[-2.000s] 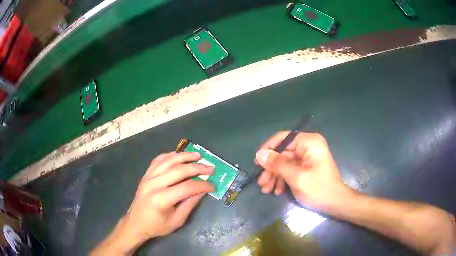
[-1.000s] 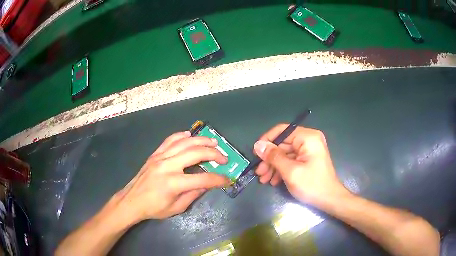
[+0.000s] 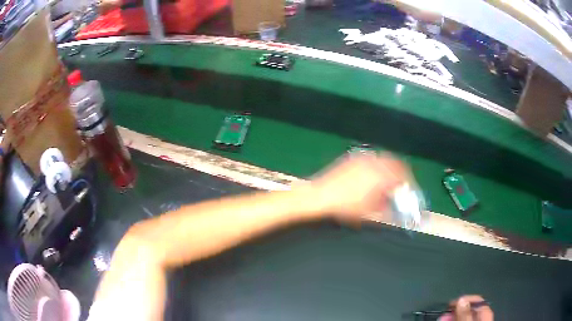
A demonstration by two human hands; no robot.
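Observation:
My left hand [image 3: 367, 185] is stretched out over the pale edge strip and the near side of the belt. It is blurred and holds a shiny, pale phone assembly [image 3: 407, 205], whose details are smeared. My right hand [image 3: 467, 310] is cut off by the bottom edge at the lower right. Its fingers are closed on thin dark tweezers [image 3: 433, 313], which lie roughly level.
The green conveyor belt [image 3: 301, 119] carries spaced phones, one [image 3: 233, 131] left of my hand and one [image 3: 461, 190] right of it. Another phone [image 3: 362, 150] is partly behind my hand. A bottle [image 3: 103, 135], cardboard box [image 3: 41, 94] and pink fan [image 3: 34, 291] stand left.
The view has swung up and left. My left hand has lifted the phone from the mat and moved it forward to the belt's edge. My right hand, with the tweezers, is now low in view.

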